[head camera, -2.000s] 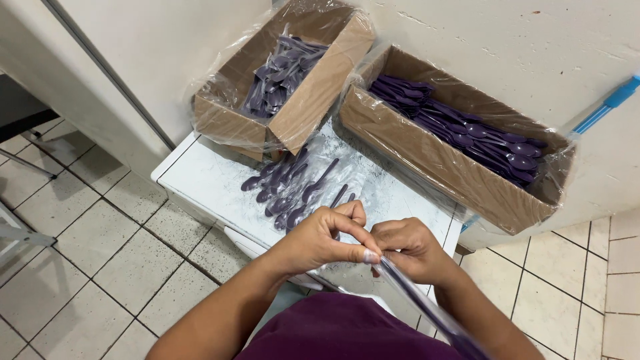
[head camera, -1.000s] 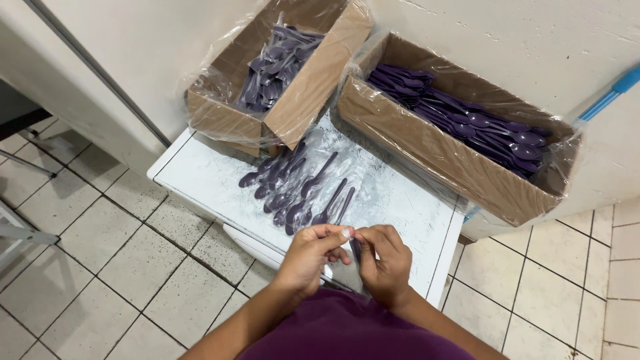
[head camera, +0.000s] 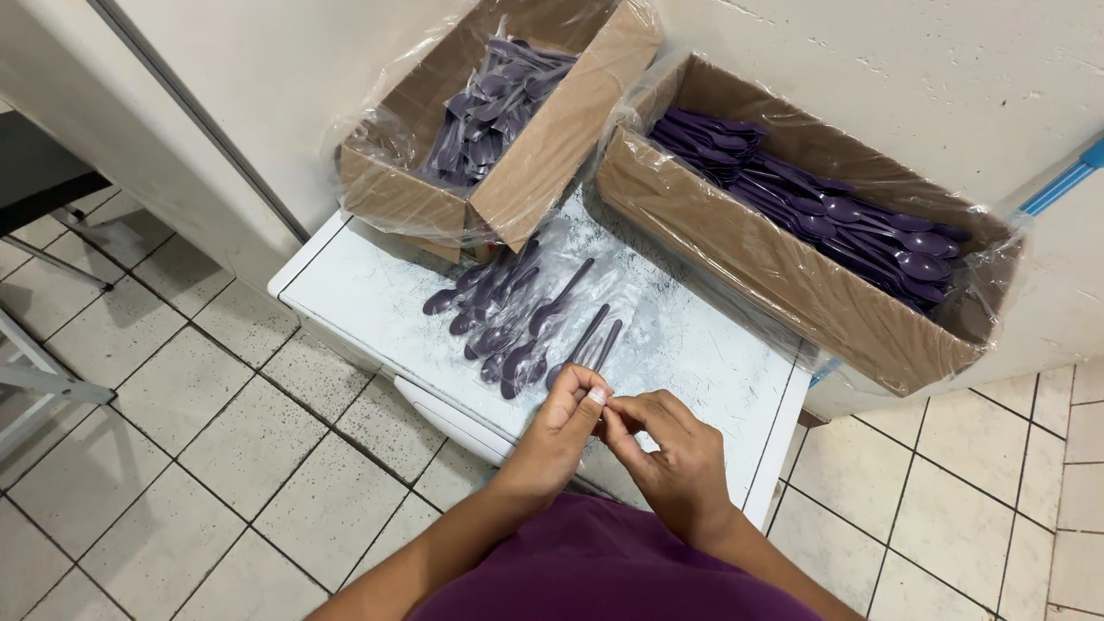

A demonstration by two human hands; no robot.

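Note:
My left hand and my right hand meet fingertip to fingertip at the near edge of a scuffed white tabletop. Whatever lies between the pinched fingertips is too small or hidden to make out. Just beyond them, purple plastic spoons in clear bags lie side by side. To the upper left, a plastic-lined cardboard box holds bagged purple spoons. A second lined cardboard box, at the right, holds loose purple plastic spoons.
A wall rises behind the boxes. At right, a blue handle leans near it. A tall pale panel stands at left. Metal legs stand on the tiled floor at far left.
Two seconds ago my hands held a long bagged spoon or clear sleeve slanting down to the right; it no longer shows there. My hands have drawn close together at the fingertips.

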